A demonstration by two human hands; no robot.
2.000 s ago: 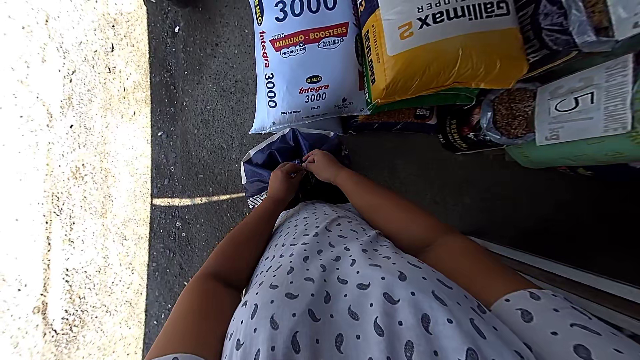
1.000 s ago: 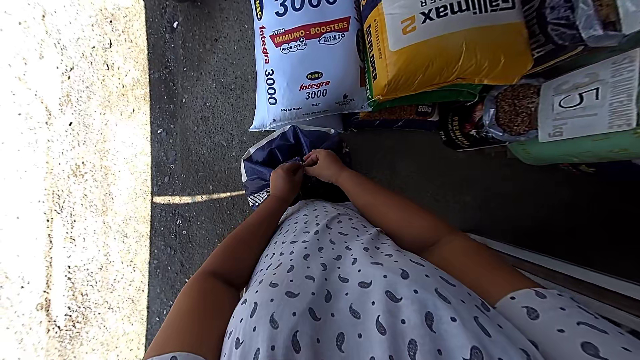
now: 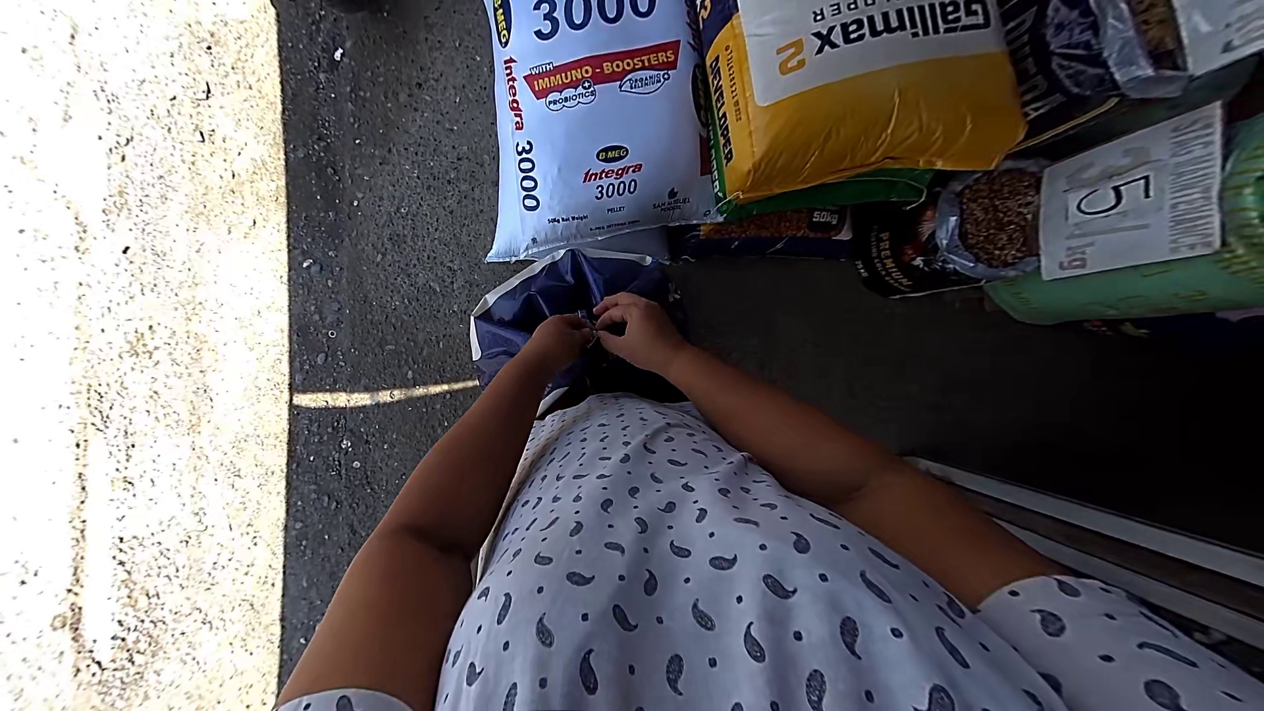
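A dark blue plastic-woven sack [image 3: 523, 306] with a white edge stands upright against my body, below the feed bags. My left hand [image 3: 561, 339] is at its gathered top, fingers closed on a small bit of it or of a thin string. Beside it, almost touching, my right hand [image 3: 637, 331] pinches at the same spot with thumb and forefinger. What exactly lies between the fingertips is too small to tell. The sack's near side is hidden by my hands and my patterned shirt.
A white B-MEG Integra feed sack [image 3: 602, 128] lies just beyond the blue one. To its right are a yellow Gallimax sack [image 3: 879, 118], a clear bag of brown pellets [image 3: 997, 217] and a green sack [image 3: 1106, 291]. Sunlit concrete [image 3: 138, 346] is at the left, metal rails [image 3: 1116, 543] at lower right.
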